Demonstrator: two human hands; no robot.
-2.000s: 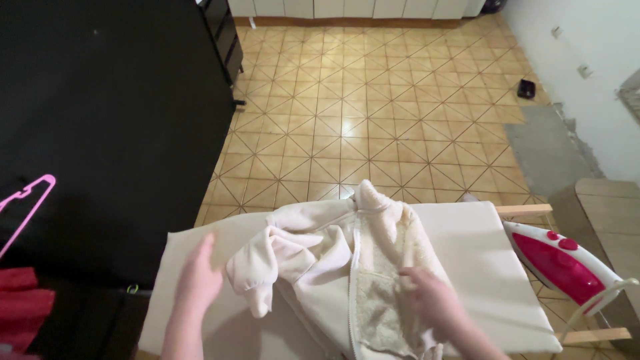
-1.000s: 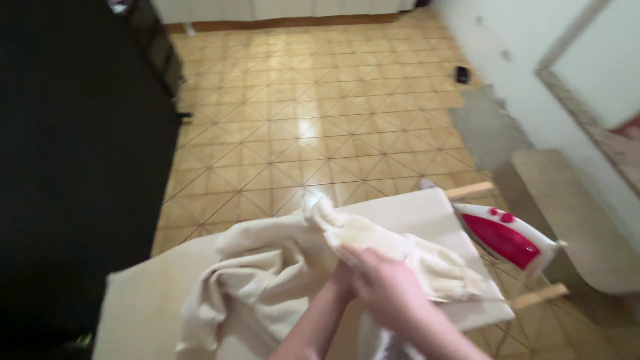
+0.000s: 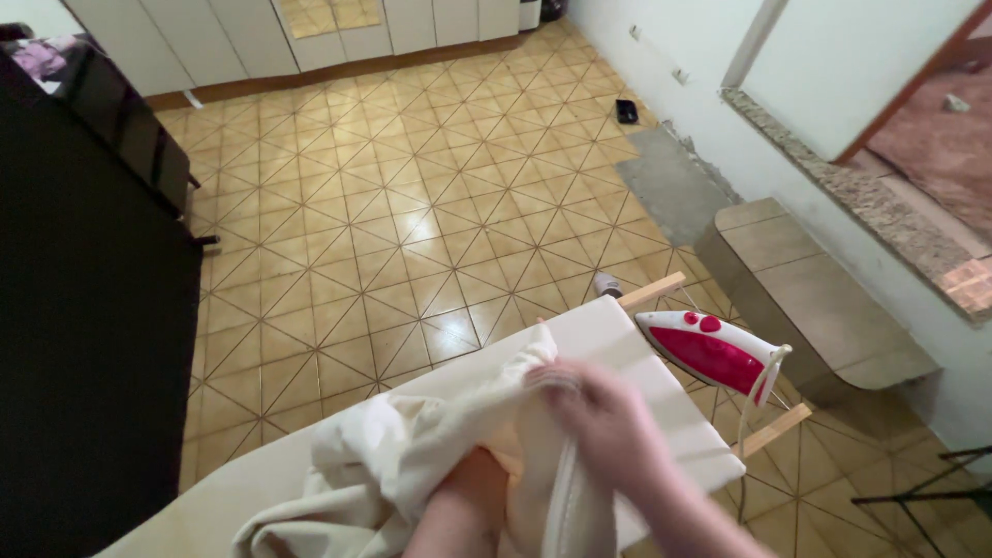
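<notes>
A cream garment with a zip (image 3: 434, 449) lies bunched over the ironing board (image 3: 620, 349). My right hand (image 3: 593, 411) has its fingers closed on the garment's upper edge, near the board's far side. My left forearm (image 3: 465, 504) reaches inside the garment, under the cloth; the left hand itself is hidden by the fabric. The zip edge hangs down just below my right hand. A red and white clothes iron (image 3: 709, 349) rests at the board's right end, apart from both hands, with its pale cord running down.
Two wooden bars (image 3: 775, 430) stick out at the board's right end. Beyond them stands a tiled step (image 3: 821, 294) by the wall. A tall black piece of furniture (image 3: 93, 310) is on the left. A small black object (image 3: 626, 111) lies on the tiled floor.
Two seconds ago my left hand was apart from the garment at the left; now that arm is inside it. My right hand has moved to the garment's upper edge. The view has shifted right.
</notes>
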